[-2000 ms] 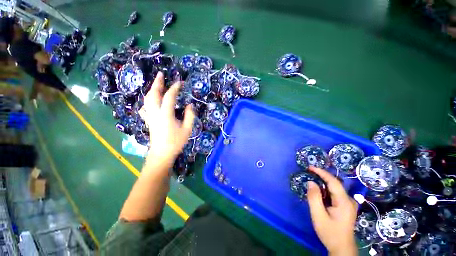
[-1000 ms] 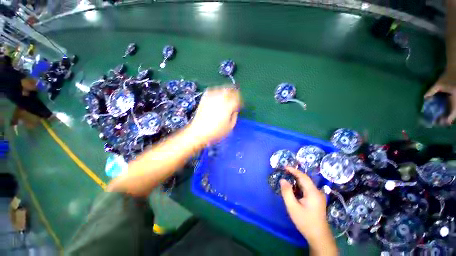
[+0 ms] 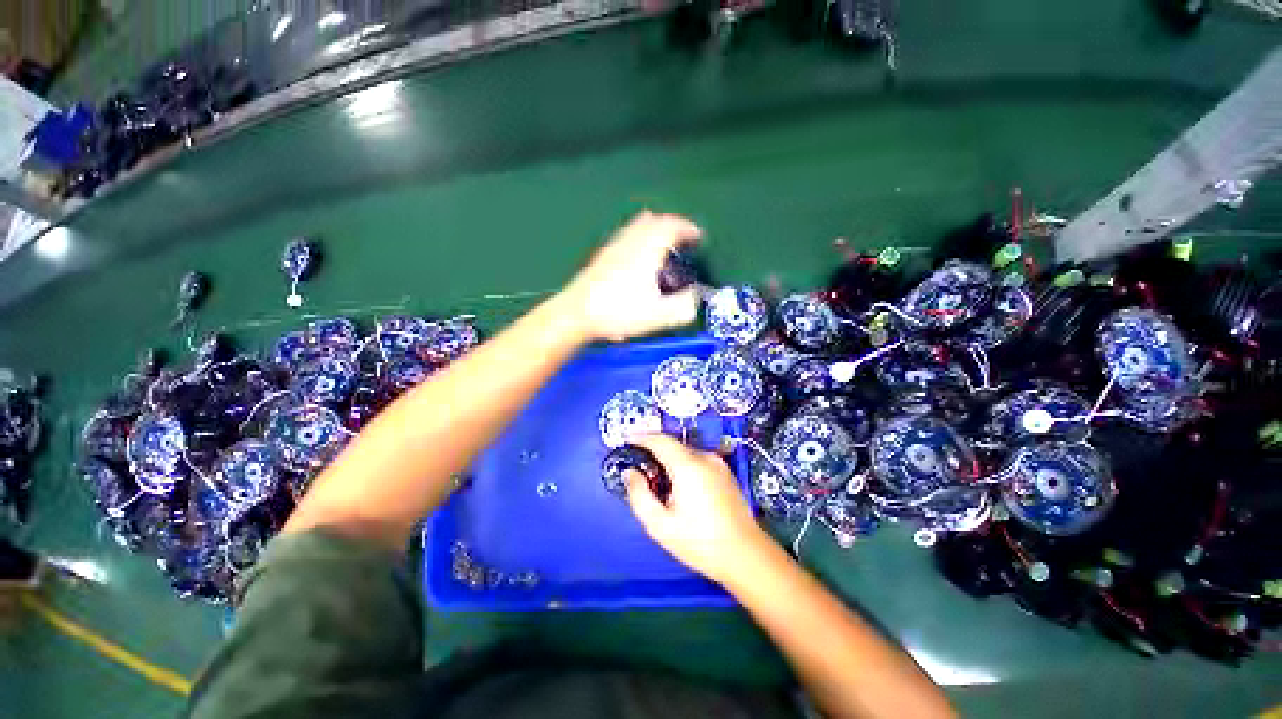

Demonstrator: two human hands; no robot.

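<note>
My left hand (image 3: 640,278) is above the back edge of the blue tray (image 3: 492,527), its fingers closed around a dark disc unit (image 3: 678,270). My right hand (image 3: 675,492) is over the tray's right part, thumb and fingers gripping another dark disc (image 3: 627,471). Pale-centred discs (image 3: 683,386) rest just beyond it at the tray's right side. Small rings (image 3: 547,489) lie on the tray floor, and small bits (image 3: 485,572) are gathered at its near left corner.
A pile of discs (image 3: 246,471) with white leads lies left of the tray. A larger heap (image 3: 921,457) lies right, with a black heap with red wires (image 3: 1153,562) beyond. Two single discs (image 3: 298,259) lie at back left. A grey slanted bar (image 3: 1181,169) stands at back right.
The view has turned right. My left hand has moved rightward to the tray's back edge and now shows a disc in it. My right hand still holds its disc over the tray.
</note>
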